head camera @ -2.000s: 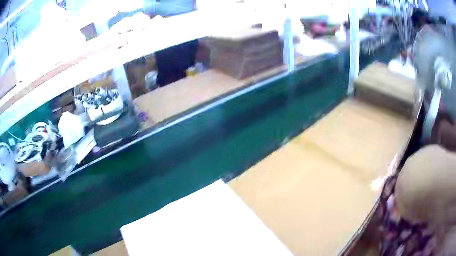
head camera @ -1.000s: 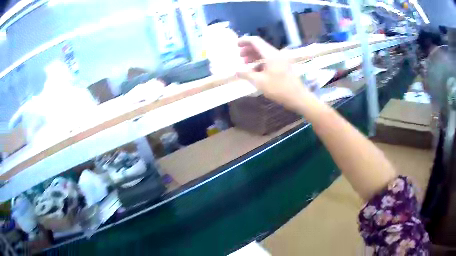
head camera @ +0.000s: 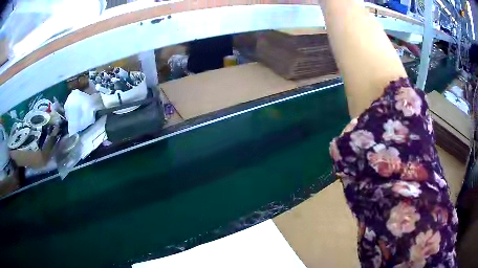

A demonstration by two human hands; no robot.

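Observation:
My right forearm in a dark floral sleeve reaches up across the right side of the view, over the green belt, toward the shelf. The top edge of the picture cuts it off, so my right hand is out of view. My left hand is not in view. A stack of white paper (head camera: 230,248) lies at the bottom centre, on the near side of the belt. What my right hand touches or holds is hidden.
The green conveyor belt (head camera: 209,162) runs across the middle. A shelf edge (head camera: 209,23) spans above it. Beyond the belt are corrugated cardboard sheets (head camera: 301,55), a tub of small parts (head camera: 119,90) and white rings (head camera: 36,119). Cardboard (head camera: 314,222) covers the bench.
My right arm, absent at first, then reached up with its hand visible at the shelf. It now stands nearer and higher, its hand beyond the top edge. The view has tilted down since then.

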